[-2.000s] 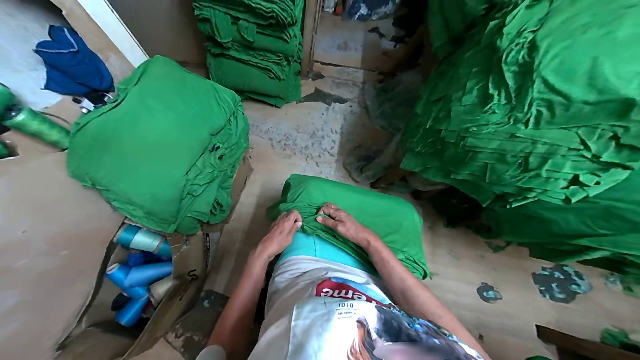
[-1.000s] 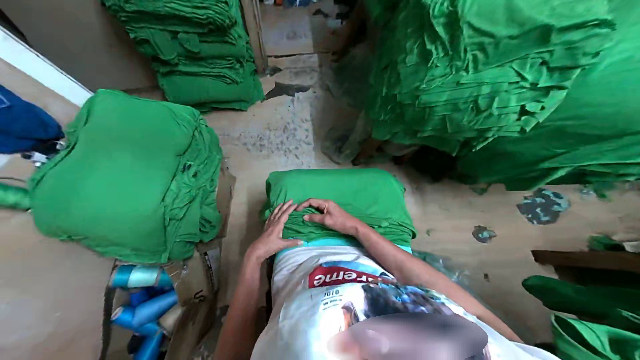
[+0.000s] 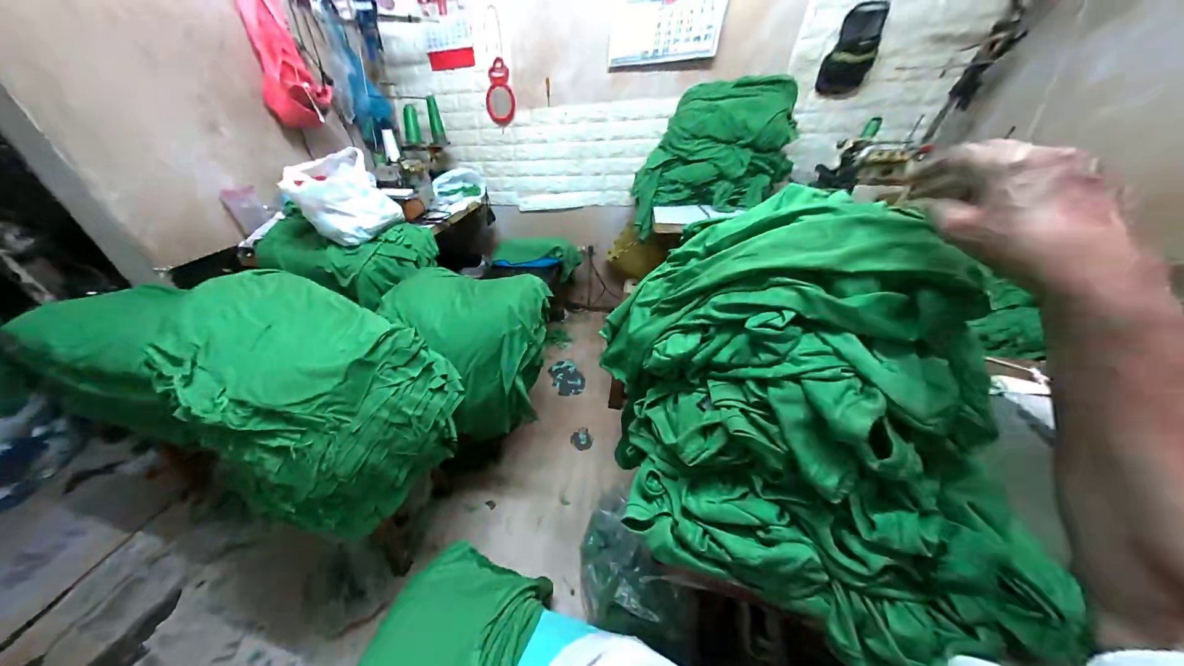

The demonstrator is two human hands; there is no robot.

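Note:
My right hand (image 3: 999, 199) is raised at the upper right, blurred, by the top of a large heap of crumpled green fabric (image 3: 795, 388). Its fingers bend toward the heap's upper edge; whether they pinch the cloth cannot be made out. My left hand is out of view. At the bottom, a folded green fabric stack (image 3: 462, 606) lies against my lap beside a light blue cloth edge (image 3: 555, 638).
Green fabric piles (image 3: 305, 370) stand at the left. A white plastic bag (image 3: 340, 196) sits on a table behind them. Another green pile (image 3: 726, 139) rises by the back wall. A clear plastic bag (image 3: 624, 564) lies on the floor near the big heap.
The view has swung far round to the right. My right hand has left the folded green stack on my lap and is now up by the large heap. My left hand has gone out of view.

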